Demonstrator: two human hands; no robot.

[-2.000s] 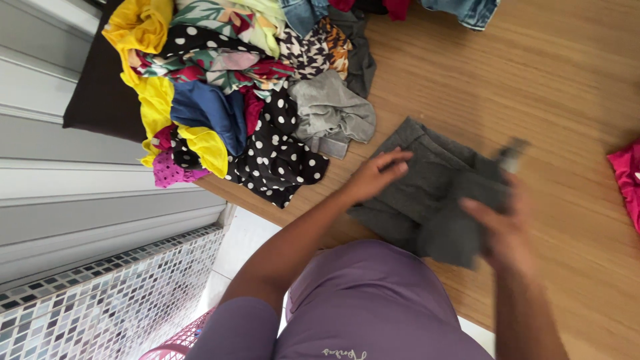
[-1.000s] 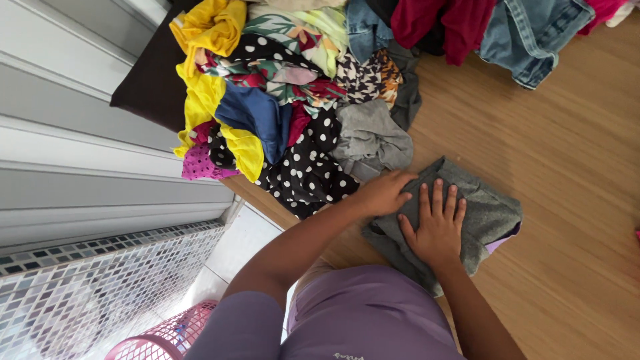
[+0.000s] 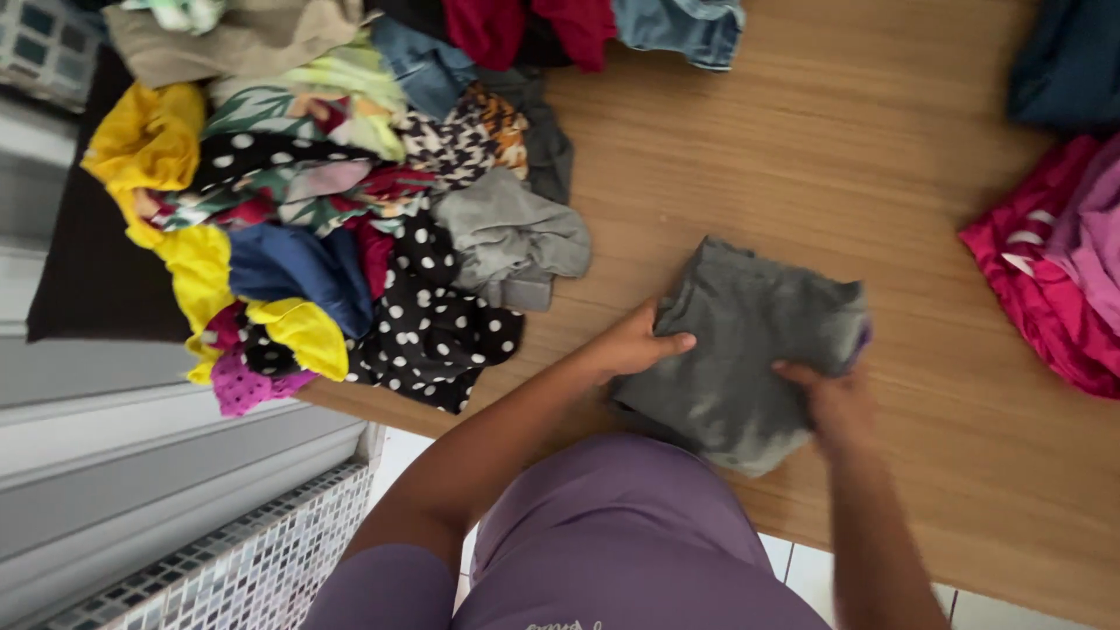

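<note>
A folded grey garment (image 3: 744,359) lies near the front edge of the wooden table (image 3: 787,131), with a bit of purple showing at its right side. My left hand (image 3: 643,341) grips its left edge, thumb on top and fingers beneath. On the opposite side my right hand (image 3: 827,398), slightly blurred, has its thumb on top and its fingers under the cloth. Left of the garment, a crumpled light grey garment (image 3: 512,227) sits at the edge of a heap, beside a black polka-dot cloth (image 3: 420,324).
The heap at the left holds yellow cloth (image 3: 149,131), blue cloth (image 3: 306,271) and printed pieces. Denim (image 3: 682,26) and dark red cloth (image 3: 490,26) lie at the back. Pink cloth (image 3: 1041,262) and dark blue cloth (image 3: 1067,79) are at the right.
A second ago both hands lay flat on the grey garment; now they hold its two sides. The view has shifted to the right.
</note>
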